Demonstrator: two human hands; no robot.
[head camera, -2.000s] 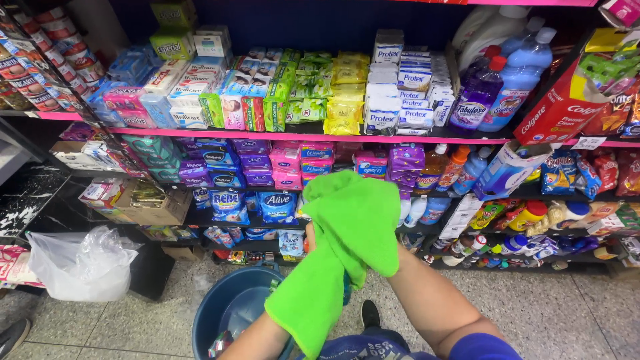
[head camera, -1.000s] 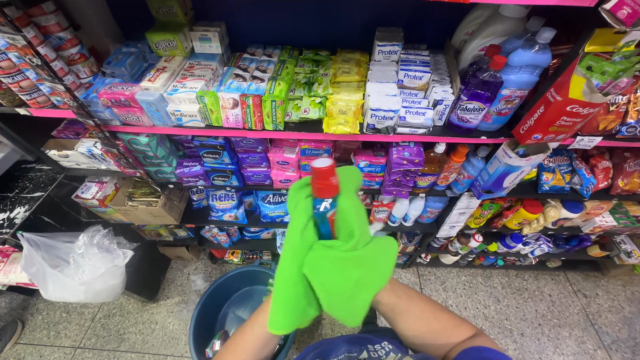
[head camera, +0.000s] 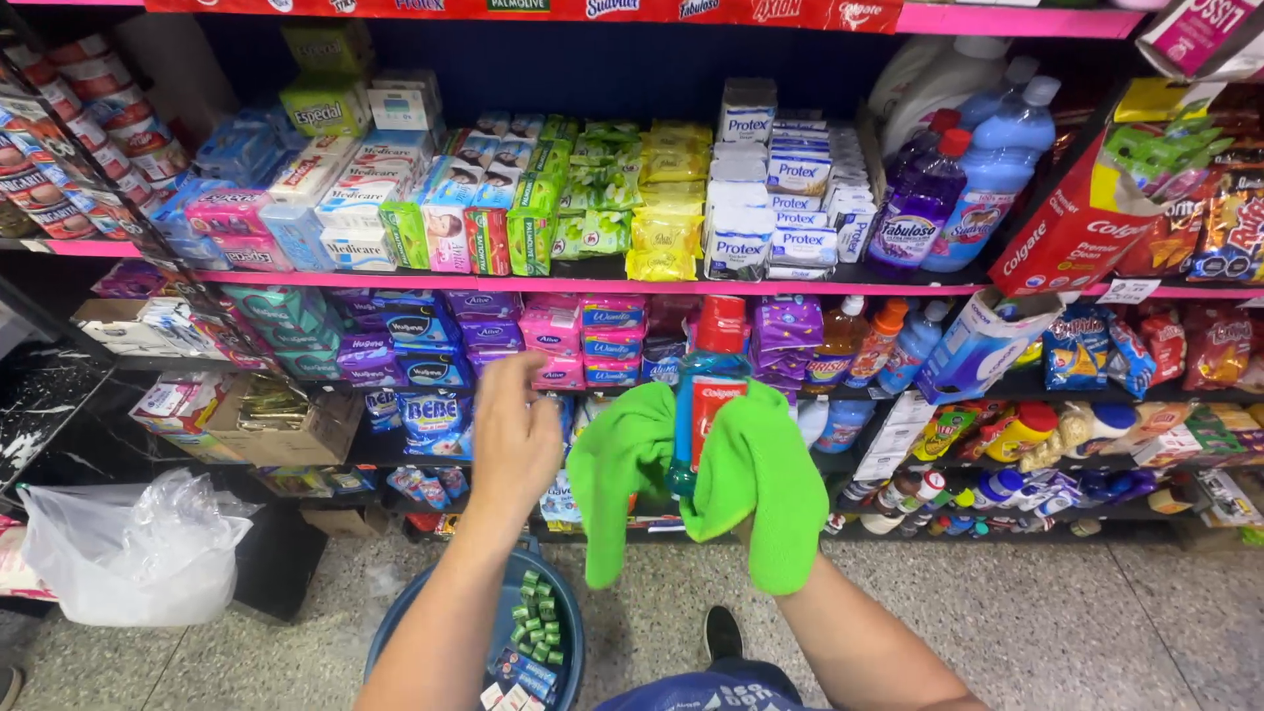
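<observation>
A bottle of blue-green mouthwash with a red cap (head camera: 709, 395) stands upright in front of the shelves, with a bright green cloth (head camera: 780, 484) wrapped partly round it. My right hand (head camera: 755, 533) holds bottle and cloth; the cloth covers nearly all of its fingers. One part of the cloth hangs down left of the bottle, another over my right wrist. To the left of the cloth, my left hand (head camera: 517, 434) is raised with its fingers slightly bent and apart, holding nothing and not touching the bottle.
Shelves with a pink edge (head camera: 592, 285) hold soap bars, pads and cleaner bottles. Below my left forearm a blue tub (head camera: 575, 612) on the floor holds small green packs and boxes. A white plastic bag (head camera: 133, 553) lies at the left, and a red toothpaste display box (head camera: 1062, 222) stands at the right.
My left hand, under the green cloth one second ago, is now bare and away from the bottle, to its left. The bottle, hidden two seconds ago, shows its cap, label and side.
</observation>
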